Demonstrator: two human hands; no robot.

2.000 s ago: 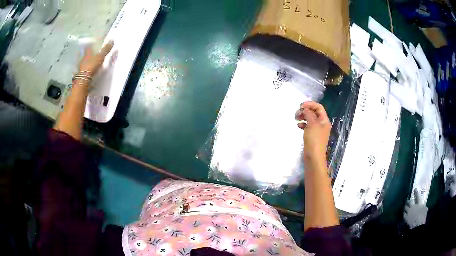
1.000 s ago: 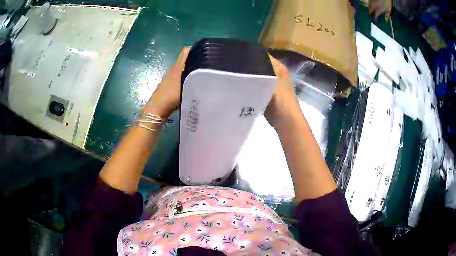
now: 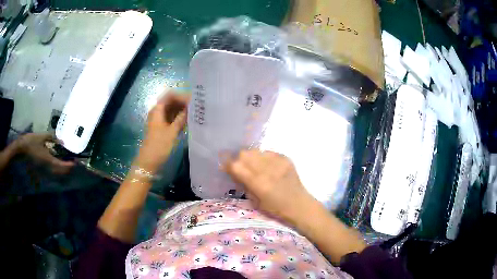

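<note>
A white laminator with a black ribbed end stands on the bench in front of me, with a clear poly bag bunched around its far end. My left hand is at its left side, fingers curled and blurred; whether it grips film I cannot tell. My right hand lies over its lower right face, fingers bent and blurred; its grip is unclear. A stack of flat poly bags lies to the right, partly under the brown carton sleeve.
Another white laminator lies at the left by a beige panel, with another person's hand at its near end. Bagged laminators lie at the right. White paper pieces are heaped beyond them.
The laminator between my hands now has film around its far end. My hands have moved from its far end down to its sides and face. Another laminator and another person's hand have appeared at the left.
</note>
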